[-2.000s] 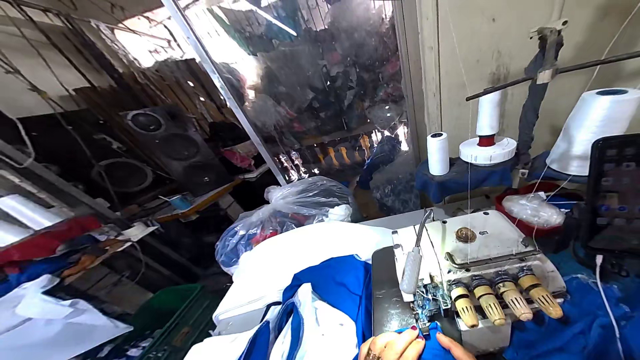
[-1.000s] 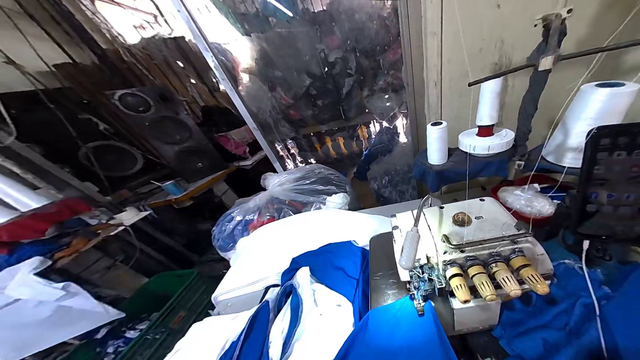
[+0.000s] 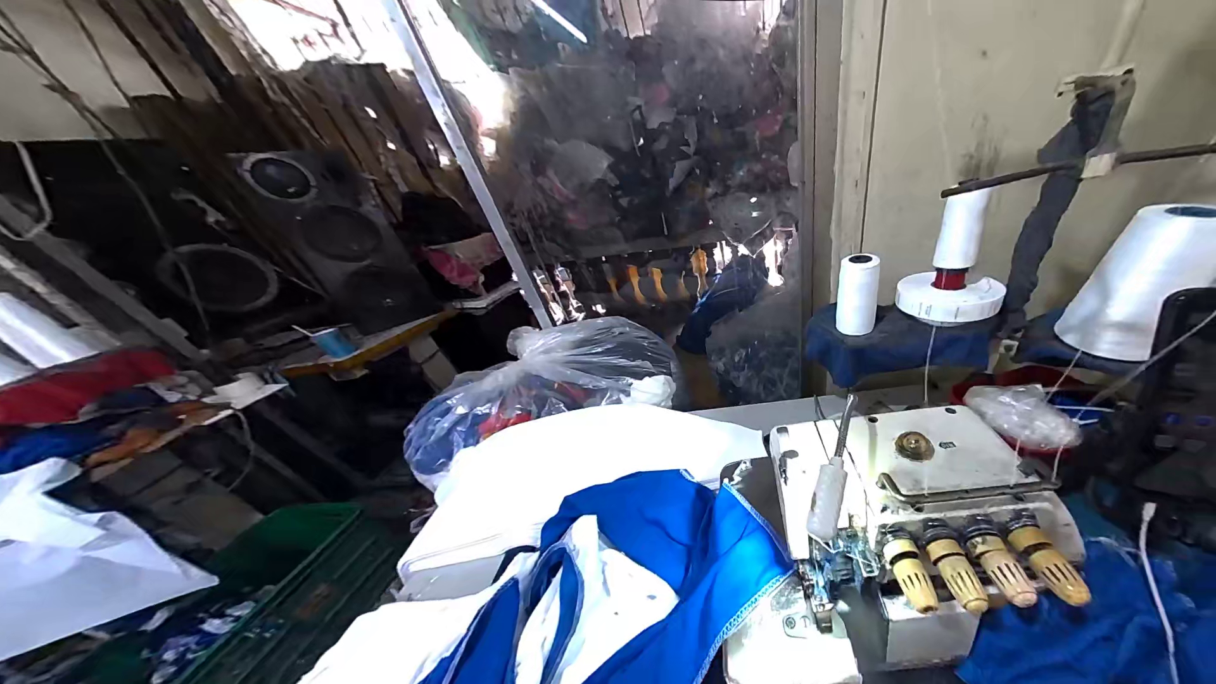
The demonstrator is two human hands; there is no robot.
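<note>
Neither of my hands shows in the head view now. An overlock sewing machine (image 3: 921, 456) with several tan tension knobs (image 3: 988, 560) stands at the lower right. Blue fabric (image 3: 655, 532) with a pale stitched edge lies just left of its presser foot (image 3: 819, 594). Among the blue are white pieces (image 3: 608, 589), and a stack of white fabric (image 3: 589, 456) lies behind them. White thread runs down to the machine from cones (image 3: 1135, 285) at the back right.
A clear plastic bag of cloth (image 3: 560, 380) sits behind the white stack. At the lower left is a green plastic crate (image 3: 294, 570) holding scraps. A red bowl (image 3: 974, 385) with a plastic-wrapped bundle and more blue cloth (image 3: 1054, 617) are at the right. Loudspeakers (image 3: 332, 228) stand far left.
Two seconds ago fingers were on the blue fabric at the presser foot; they are now out of view. Since one second ago the blue fabric has moved left, off the machine's front plate.
</note>
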